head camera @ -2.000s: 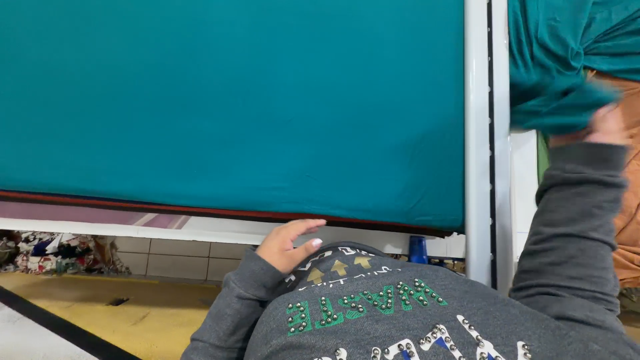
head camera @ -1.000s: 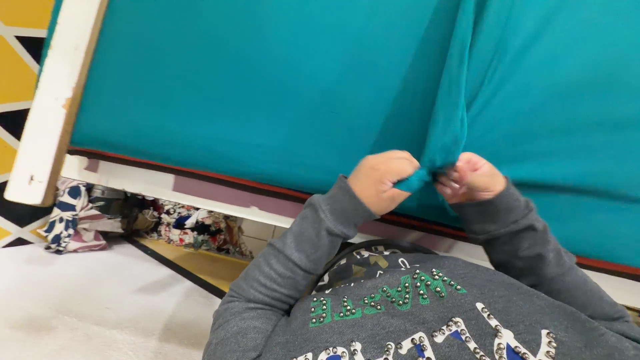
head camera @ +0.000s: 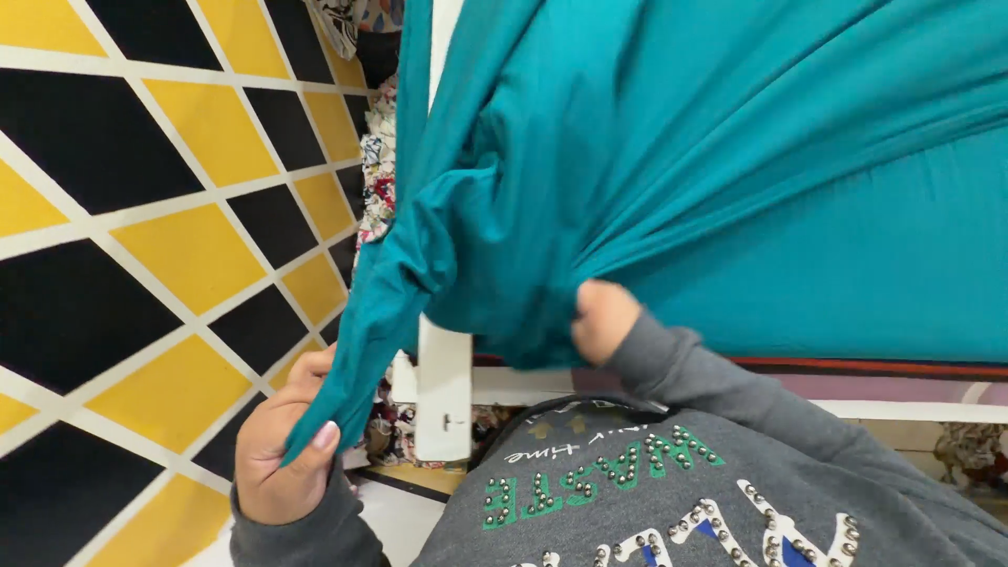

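Note:
A wide teal fabric [head camera: 866, 260] lies over the table, with long folds fanning out from my right hand [head camera: 605, 321]. That hand, slightly blurred, grips the cloth close to the table's front edge. At lower left my left hand [head camera: 287, 445] pinches a corner of the same fabric between thumb and fingers, past the table's left end. Between the hands the cloth hangs bunched and twisted, partly over a white bar [head camera: 445, 394] at that end.
A wall [head camera: 189, 260] patterned in yellow, black and white stands at the left. Printed fabric scraps [head camera: 378, 173] lie piled between it and the table. Red and dark layers [head camera: 866, 366] show under the teal cloth along the front edge.
The view has shifted left to the table's end. My hands, close together on the cloth a second ago, are now apart, the left one out past the end with the fabric's corner.

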